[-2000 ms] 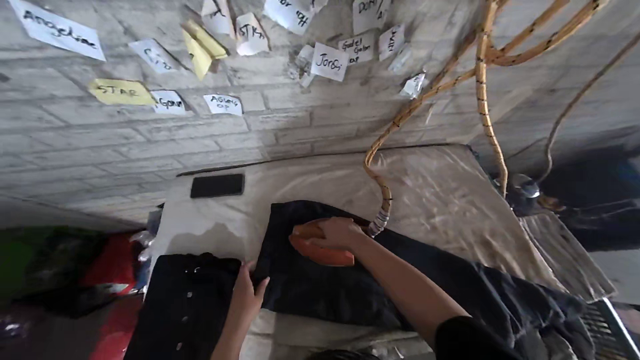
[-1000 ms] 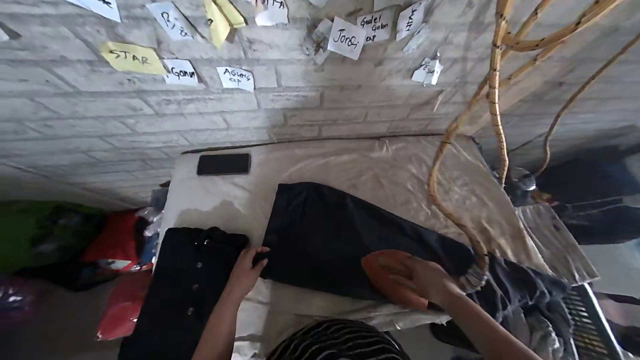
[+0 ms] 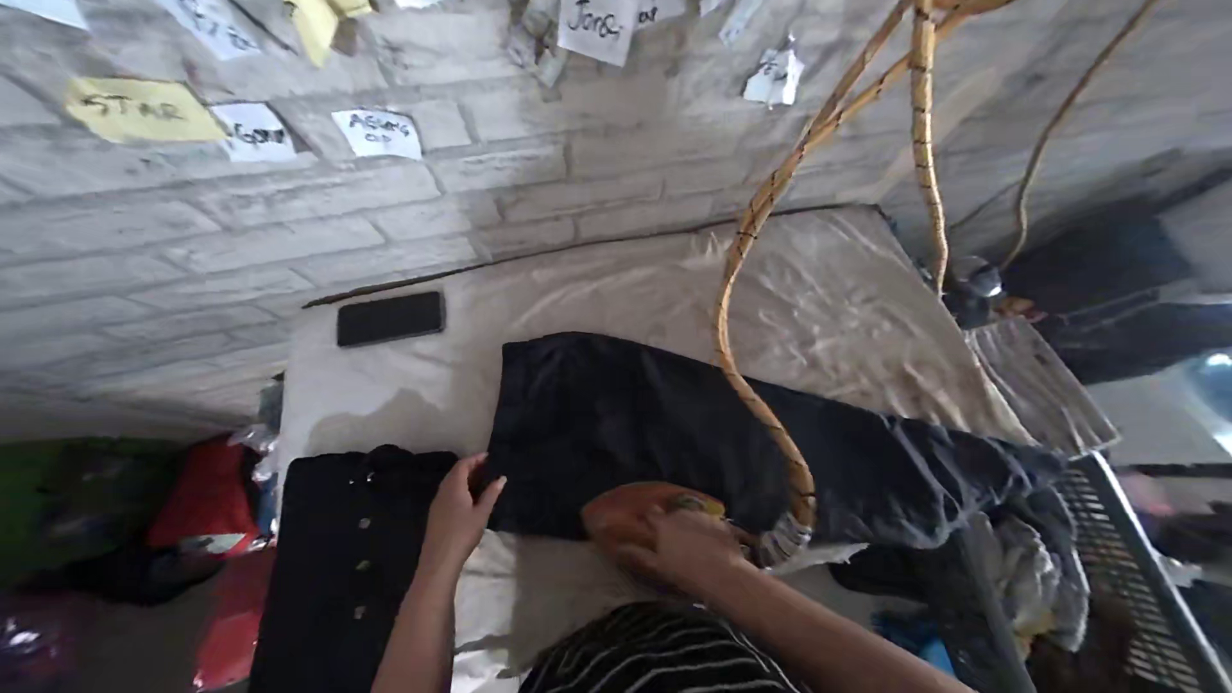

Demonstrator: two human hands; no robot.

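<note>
A black garment [image 3: 635, 414] lies spread across the cloth-covered ironing surface [image 3: 597, 289]. My right hand [image 3: 688, 549] grips an orange-brown electric iron [image 3: 626, 510], which rests at the garment's near edge. From the iron's rear rises a thick cord in patterned yellow-brown wrapping [image 3: 729, 318]. At the garment's left edge, my left hand [image 3: 464, 505] touches the fabric with thumb and fingers apart. Just left of that hand is a second black garment [image 3: 361, 539] with a row of buttons.
A black phone [image 3: 391, 319] lies near the brick wall, which bears pinned paper notes. Red bags [image 3: 204, 496] are at the left below the surface. A plastic crate [image 3: 1131, 568] with crumpled cloth stands at the right. The cord hangs over the garment.
The iron in my right hand was farther up the garment two seconds ago, then moved right and nearer to me; it has since moved left along the near edge. My left hand stays by the left edge.
</note>
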